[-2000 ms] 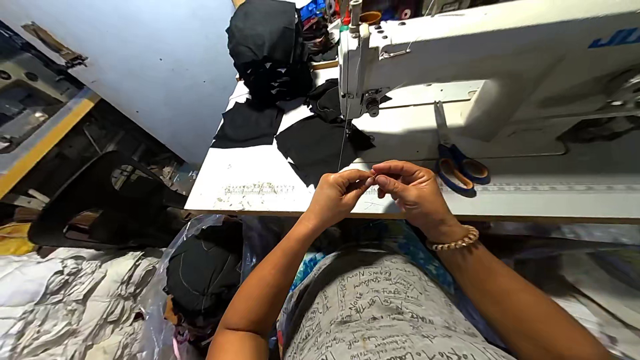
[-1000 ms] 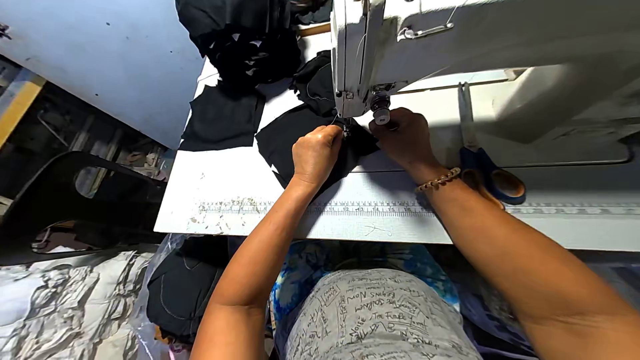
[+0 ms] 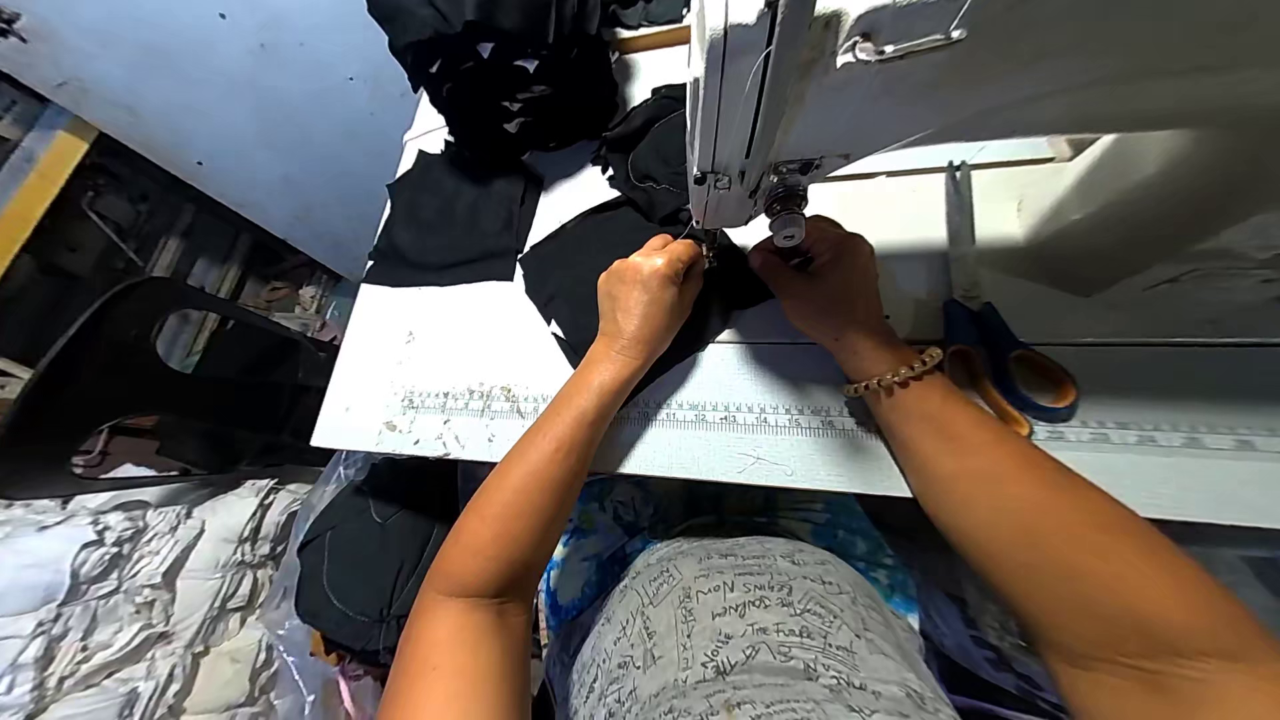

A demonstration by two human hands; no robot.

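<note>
A white industrial sewing machine (image 3: pixel 750 110) stands over the table, its needle and presser foot (image 3: pixel 711 245) low over black fabric (image 3: pixel 590 260). Just left of the needle is my left hand (image 3: pixel 648 295), fingers bent close together at the presser foot; whether it pinches the thread is hidden. My right hand (image 3: pixel 825 280) is right of the needle, under the tension dial (image 3: pixel 787 218), with thumb and fingers near each other; what lies between them cannot be made out. Black cloth extends beneath and between both hands. A thread runs down the machine's head.
Scissors with blue and orange handles (image 3: pixel 1010 370) lie right of my right wrist. Another black fabric piece (image 3: pixel 455 220) and a black cloth pile (image 3: pixel 520 80) are at the left and back. A printed ruler scale (image 3: pixel 740 415) follows the table's front edge. Bundled white cloth (image 3: pixel 120 590) sits lower left.
Two seconds ago both hands were together with fingertips meeting near the table's front edge; now they are apart, on either side of the needle. The view has moved closer to the machine.
</note>
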